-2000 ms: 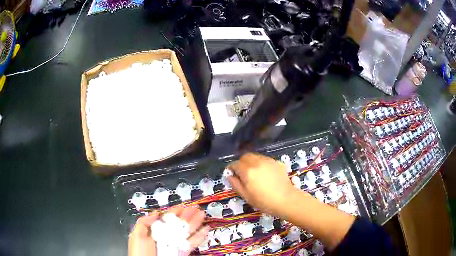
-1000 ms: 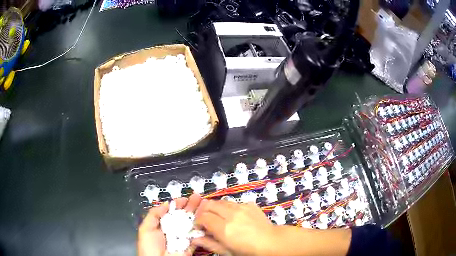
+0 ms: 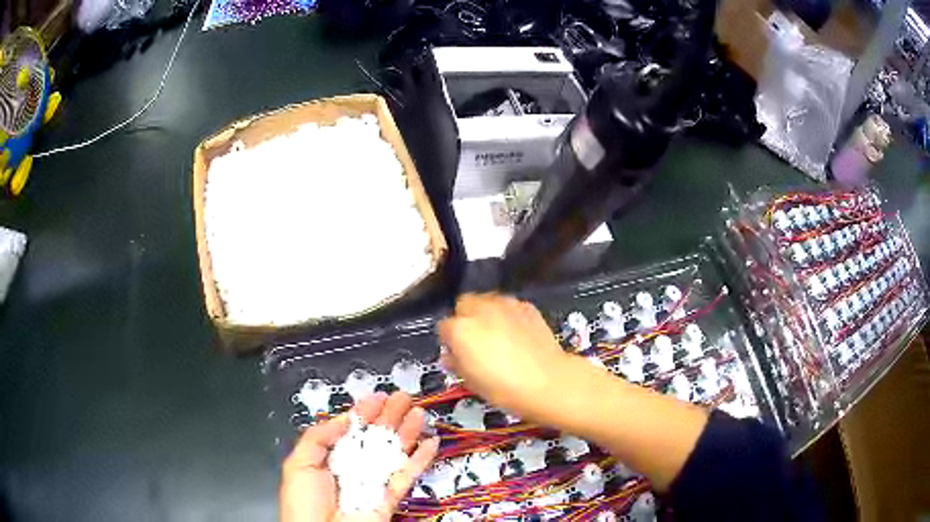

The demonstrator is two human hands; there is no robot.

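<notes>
My left hand (image 3: 311, 471) is palm up at the lower left of the tray and holds a heap of small white plastic pieces (image 3: 365, 464). My right hand (image 3: 500, 342) is over the top row of motors, fingertips down and bunched; what is between the fingertips is hidden. The clear blister tray (image 3: 347, 343) holds rows of small silver-white motors (image 3: 361, 383) with red, orange and dark wires between the rows. Raised white pieces (image 3: 612, 318) stand on motors at the right of the top row.
An open brown box (image 3: 206, 267) full of white pieces is behind the tray at left. A black column (image 3: 602, 168) with a white-grey base (image 3: 479, 226) stands behind the tray. Stacked filled trays (image 3: 831, 280) are at right. A yellow and blue fan (image 3: 22, 97) is far left.
My right hand has moved from the heap in my left palm, up and slightly right, to the tray's top row. My left hand still holds the heap in about the same place.
</notes>
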